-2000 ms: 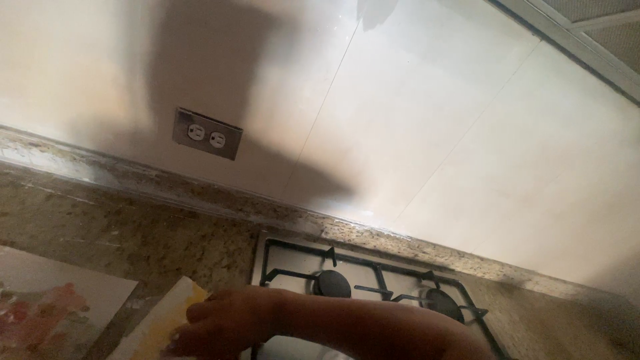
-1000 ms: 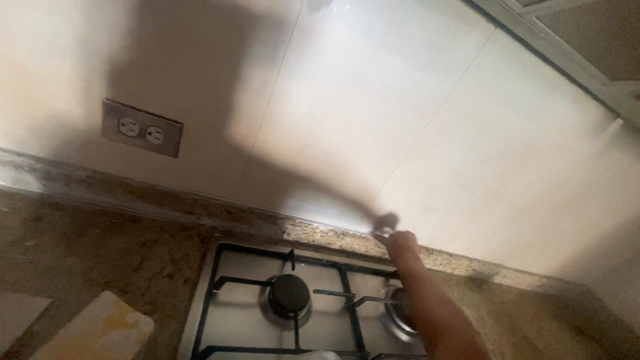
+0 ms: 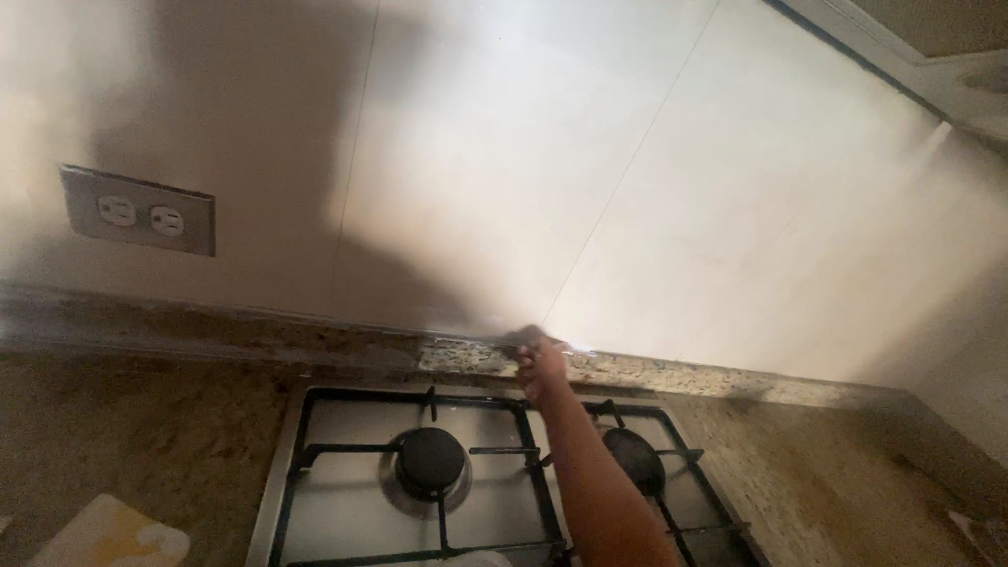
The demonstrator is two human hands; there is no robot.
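My right hand (image 3: 542,366) reaches over the gas cooktop (image 3: 354,496) to the top edge of the speckled stone backsplash strip (image 3: 465,356), where it meets the pale wall panels (image 3: 630,220). Its fingers are bent close together at that seam, beside their own shadow; whether they hold something small cannot be told. A white item with yellow patches (image 3: 114,539), perhaps a cloth or paper, lies on the stone countertop (image 3: 197,425) at the lower left. My left hand is out of view.
Black pan grates (image 3: 441,520) and burner caps (image 3: 431,459) stand up from the steel cooktop under my forearm. A double electrical outlet (image 3: 138,211) is set in the wall at the left. The underside of a range hood (image 3: 890,47) hangs at the upper right.
My right hand was over the yellow-and-white item at the lower left two seconds ago. It has since moved to the seam behind the cooktop. The view has shifted.
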